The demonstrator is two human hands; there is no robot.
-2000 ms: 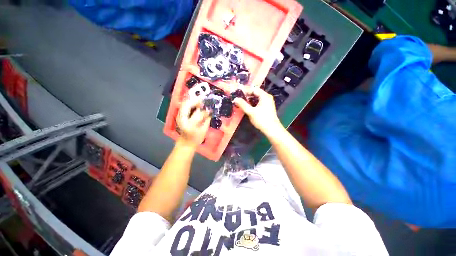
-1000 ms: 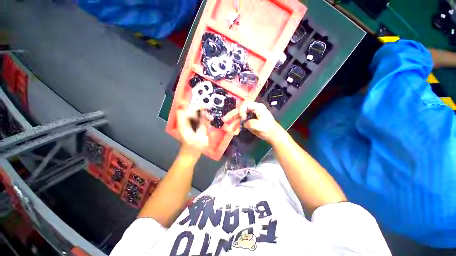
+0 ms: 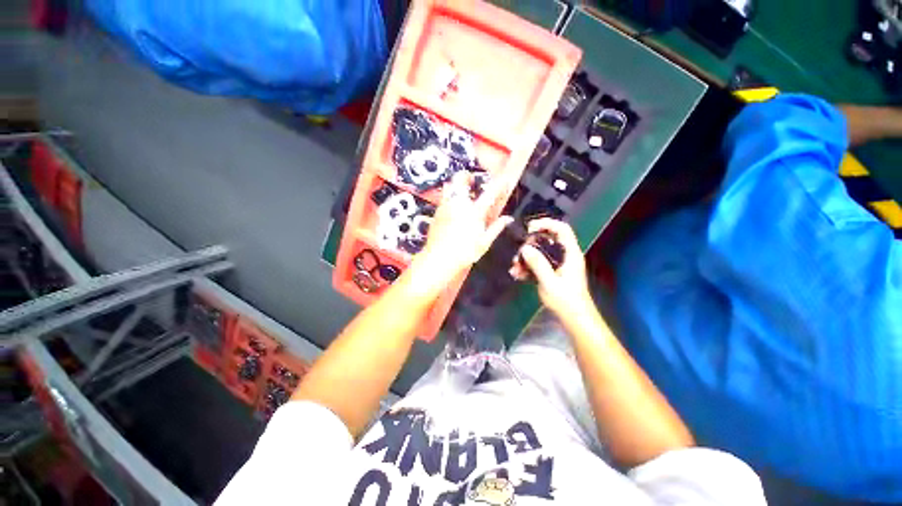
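Observation:
The red compartment tray (image 3: 485, 99) lies tilted on the stand in front of me. Black and pale parts (image 3: 427, 153) fill one bay, and pale rings with black parts (image 3: 402, 217) lie in the bay nearer me. Black rings (image 3: 374, 269) lie in the end bay. My left hand (image 3: 460, 227) reaches over the tray, fingertips at the parts near its right side; whether it grips one is hidden. My right hand (image 3: 549, 259) holds dark parts just right of the tray. A clear plastic bag (image 3: 469, 341) with dark contents is against my shirt.
A dark grid tray (image 3: 584, 148) with watch heads lies on the green stand (image 3: 658, 99). Blue-clothed people are at the right (image 3: 771, 296) and upper left (image 3: 247, 49). A metal rack (image 3: 119, 287) with red trays (image 3: 247, 346) stands at the left.
My left hand has moved from the near bays up and right across the tray, uncovering the rings in the end bay. My right hand has moved right, off the tray, holding dark parts.

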